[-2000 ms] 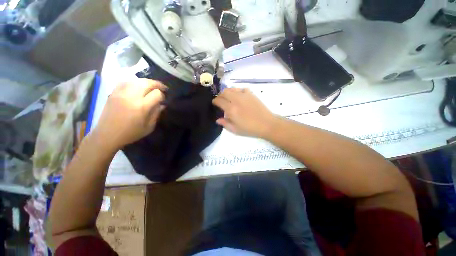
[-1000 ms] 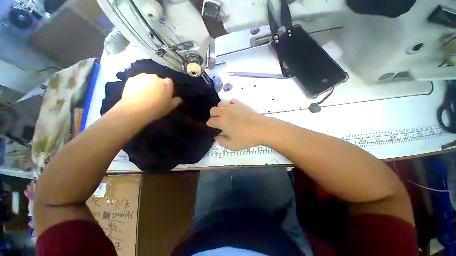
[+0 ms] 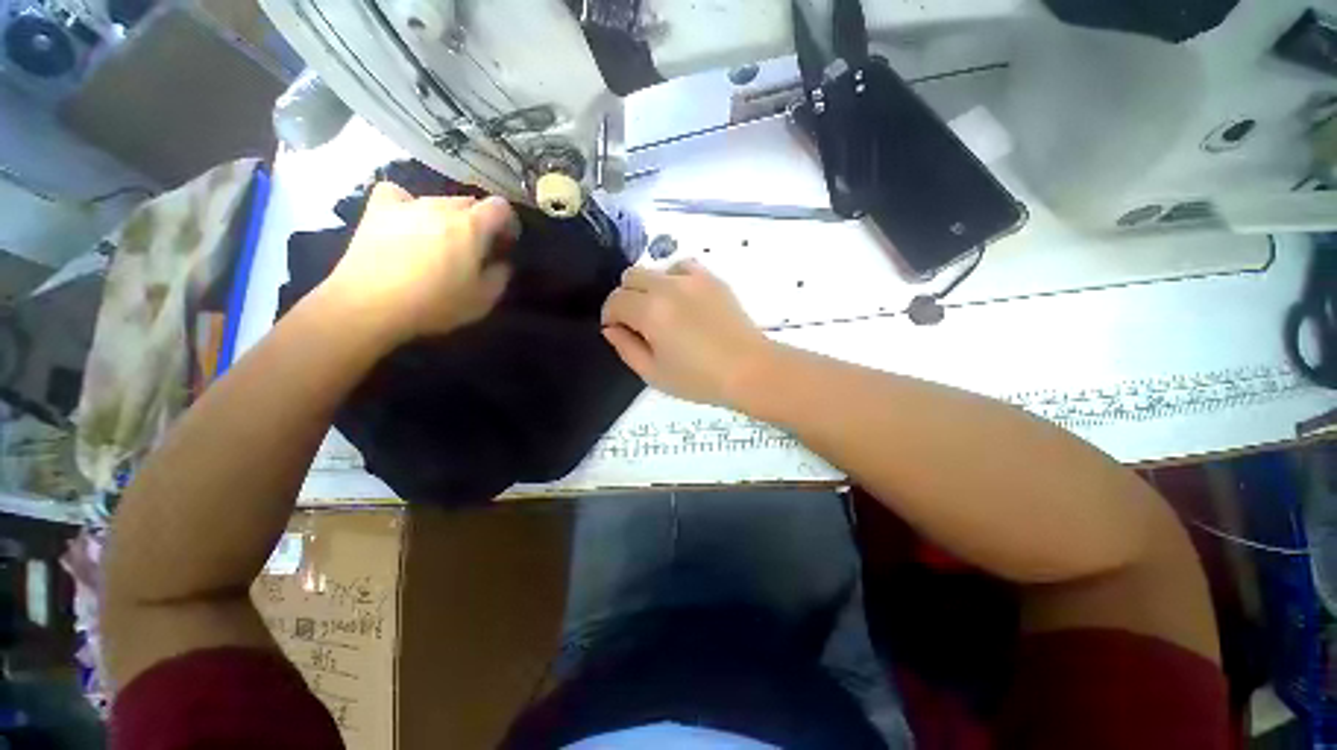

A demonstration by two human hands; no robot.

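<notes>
The black garment piece (image 3: 484, 388) lies bunched on the white table, left of and below the needle area, its lower edge at the table's front edge. My left hand (image 3: 425, 261) grips the cloth on its upper left part, fingers curled. My right hand (image 3: 686, 330) pinches the cloth's right edge with thumb and fingertips, just below the needle area. The sewing machine head (image 3: 440, 88) stands above the cloth, with a round tan piece (image 3: 559, 194) at its lower end. The presser foot is small and blurred, so its contact with the cloth cannot be told.
A black phone (image 3: 938, 191) lies on the machine bed, with dark snips (image 3: 833, 103) beside it and a small dark disc (image 3: 925, 309) below. Grey tweezers (image 3: 748, 208) lie right of the needle. Black-handled scissors (image 3: 1309, 334) are far right. Floral cloth (image 3: 161, 315) hangs far left.
The cloth has shifted left and spread since the first frame. My left hand moved up and right against the cloth, then slightly left. My right hand moved slightly down and left overall. The view also shifted.
</notes>
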